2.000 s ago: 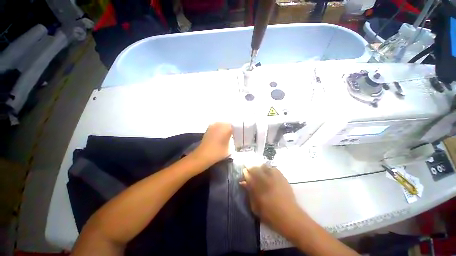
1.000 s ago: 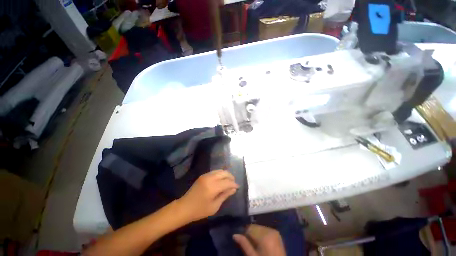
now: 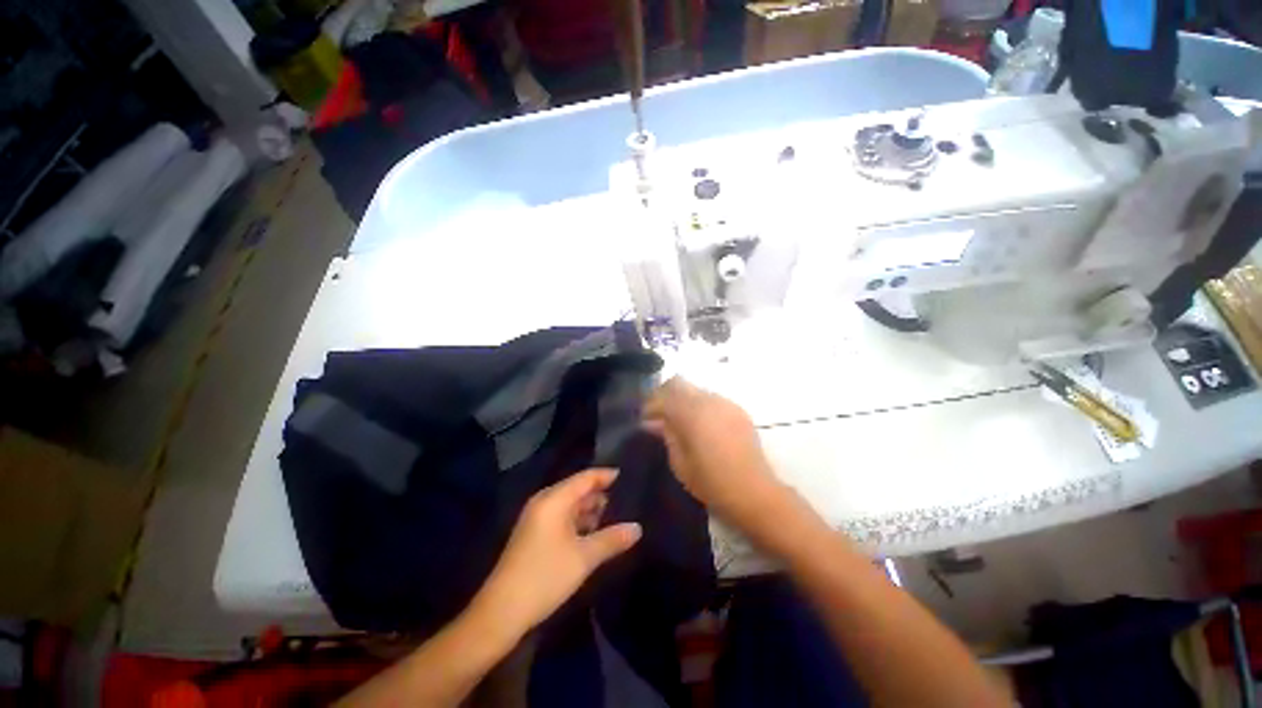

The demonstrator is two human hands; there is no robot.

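The dark garment piece point(image 3: 415, 498) with lighter grey strips lies on the white table, left of and below the needle area point(image 3: 662, 329). Its upper right corner reaches the presser foot. My right hand point(image 3: 709, 440) is at the garment's edge just below the presser foot, fingertips pinching the cloth. My left hand point(image 3: 561, 537) rests over the middle of the garment, thumb and fingers apart, with no cloth visibly gripped. The white sewing machine point(image 3: 997, 208) stands at the right, its needle end brightly lit.
Yellow-handled snips point(image 3: 1100, 412) lie on white paper right of the machine, beside a black switch panel point(image 3: 1199, 362). A brown rod point(image 3: 634, 56) stands behind the needle end. A pale blue trough point(image 3: 526, 159) runs behind. A printed scale point(image 3: 983, 512) marks the front edge.
Since one second ago, my right hand has moved up from the front edge to the cloth near the presser foot. My left hand has opened slightly. Earlier, both hands were close to the needle.
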